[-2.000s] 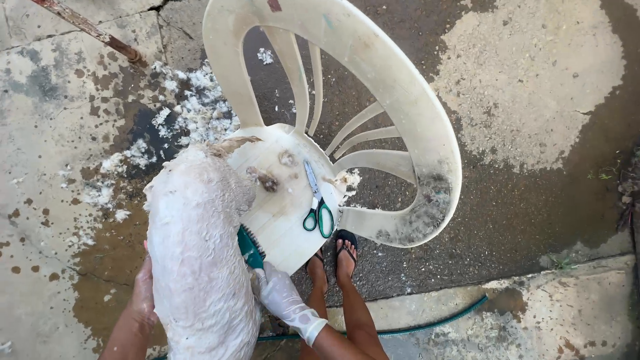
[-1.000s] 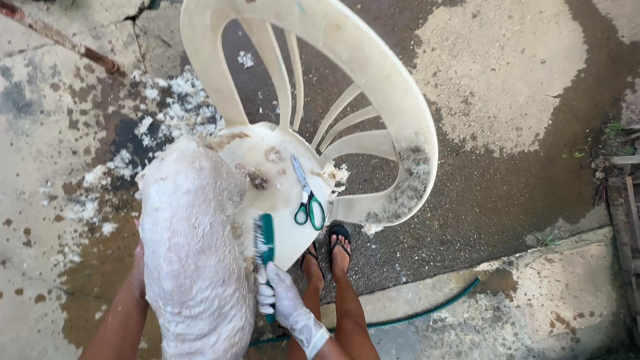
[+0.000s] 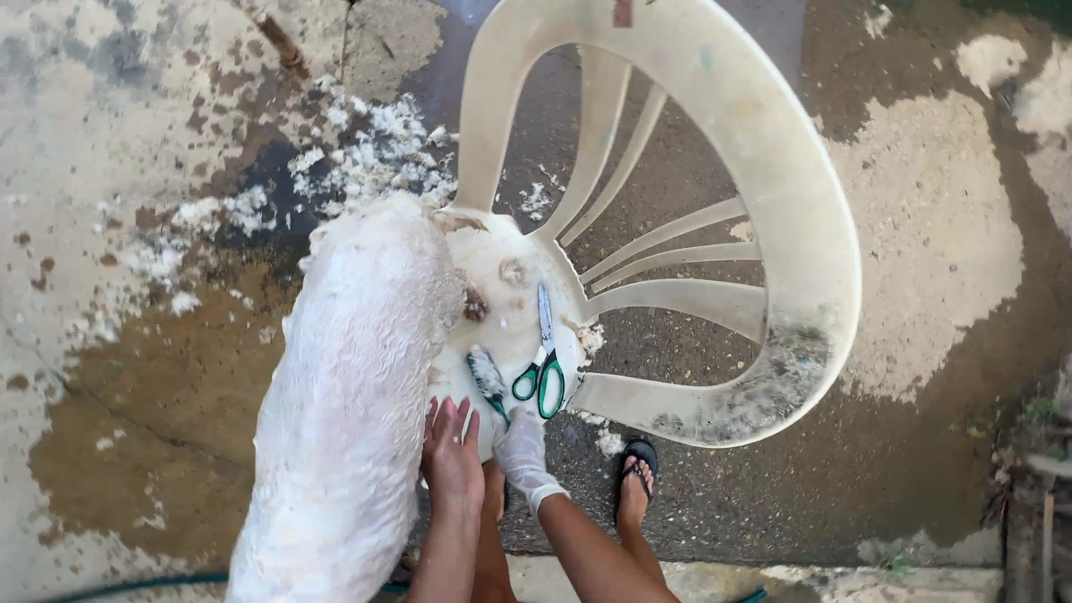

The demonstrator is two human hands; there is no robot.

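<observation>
A wet white-coated animal, seemingly a dog (image 3: 352, 368), stands with its front end over the seat of a white plastic chair (image 3: 670, 293). Against its right side rests my left hand (image 3: 453, 461), bare, fingers spread and holding nothing. My right hand (image 3: 523, 452), in a thin translucent glove, is at the handle end of a green brush (image 3: 487, 377) with pale fur in its bristles; the brush lies on or just over the seat, and whether the fingers still grip it cannot be told. Scissors with green and black handles (image 3: 544, 352) lie on the seat beside it.
Clumps of cut white fur (image 3: 377, 151) are scattered on the wet concrete at the upper left. A green hose (image 3: 142, 584) runs along the bottom. My feet in black flip-flops (image 3: 641, 469) stand below the seat. Debris and wood (image 3: 1038, 502) sit at the right edge.
My left hand has come from the animal's far left side to its right side. The brush has moved away from the animal's flank, toward the scissors, with my gloved hand.
</observation>
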